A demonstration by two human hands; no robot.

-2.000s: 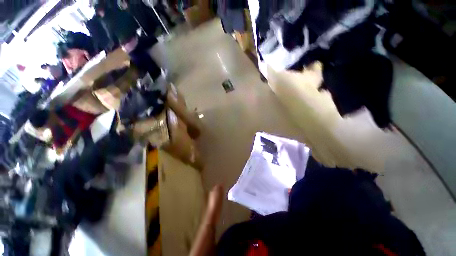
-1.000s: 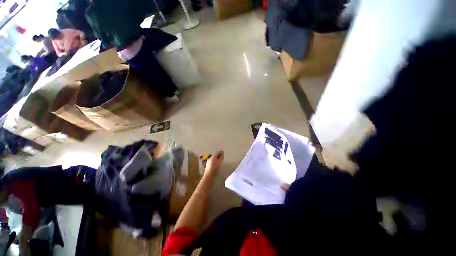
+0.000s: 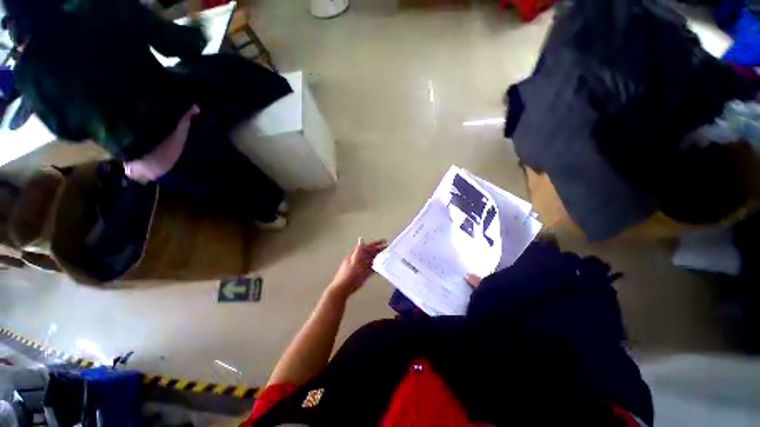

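White paper sheets (image 3: 429, 250) with dark garment pictures and print are held in front of my body. My right hand (image 3: 473, 280) shows only as a fingertip over the sheets' lower edge; the rest is hidden behind dark cloth. A thick navy-black cloth bundle (image 3: 550, 313) rests against my right side, over the arm. My left hand (image 3: 358, 265) is just left of the sheets' left corner, fingers apart, holding nothing that I can see; whether it touches the paper is unclear.
A person in dark clothes (image 3: 83, 75) is at the left, by a white box-like block (image 3: 308, 142) and an open cardboard box (image 3: 192, 242). Dark cloth (image 3: 575, 142) heaps over a box at the right. Yellow-black tape (image 3: 200, 386) and a green arrow sign (image 3: 239, 289) mark the floor.
The view has moved along the aisle; the person and white block are nearer, and the grey cloth heap at left is gone. My left hand has come closer to the sheets.
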